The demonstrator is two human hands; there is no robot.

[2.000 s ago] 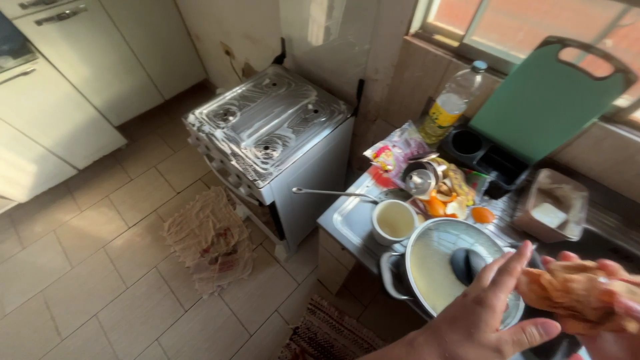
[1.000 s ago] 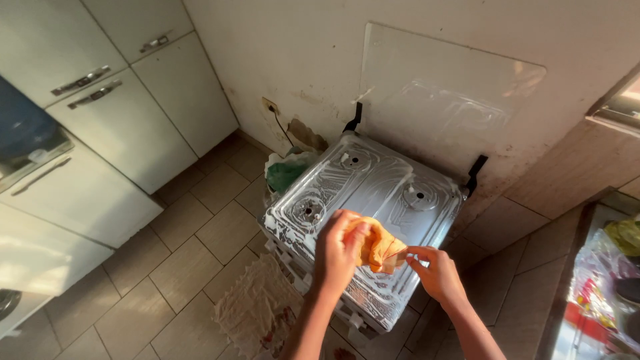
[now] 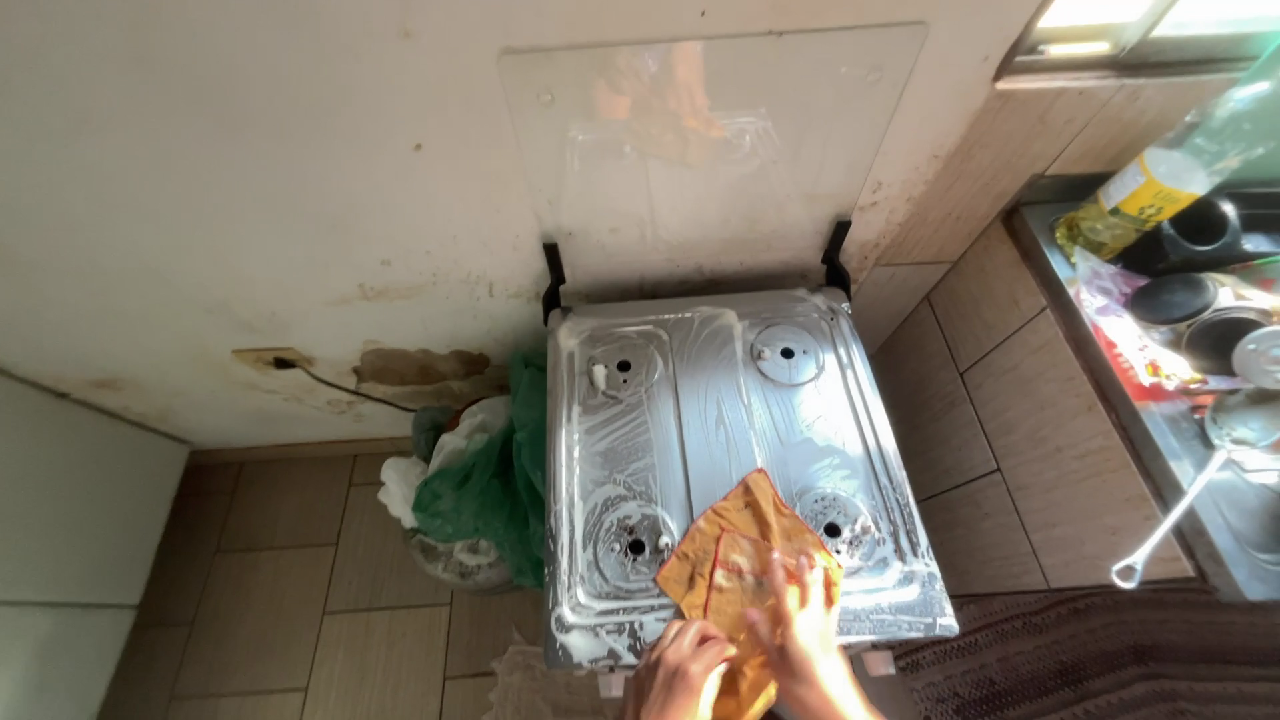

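An orange cloth with a red edge [image 3: 745,570] lies partly spread over the front middle of a metal gas stovetop [image 3: 712,420]. My left hand [image 3: 685,665] grips the cloth's lower left side at the stove's front edge. Fingers spread, my right hand [image 3: 800,620] rests on top of the cloth. White foam streaks the stovetop, which has its burners off and bare burner holes showing. Behind it the raised glass lid [image 3: 715,150] stands on black hinges against the wall.
Green and white plastic bags [image 3: 480,500] sit left of the stove. At right, a steel counter [image 3: 1230,510] holds a plastic bottle with yellow liquid [image 3: 1135,205], dark pots and a long-handled metal utensil [image 3: 1175,515] jutting over its edge. A striped rug [image 3: 1090,650] lies below.
The cloth, bunched between both hands above the stove a second ago, is now spread on the stovetop under my right hand. The view has swung from the counter to the stove.
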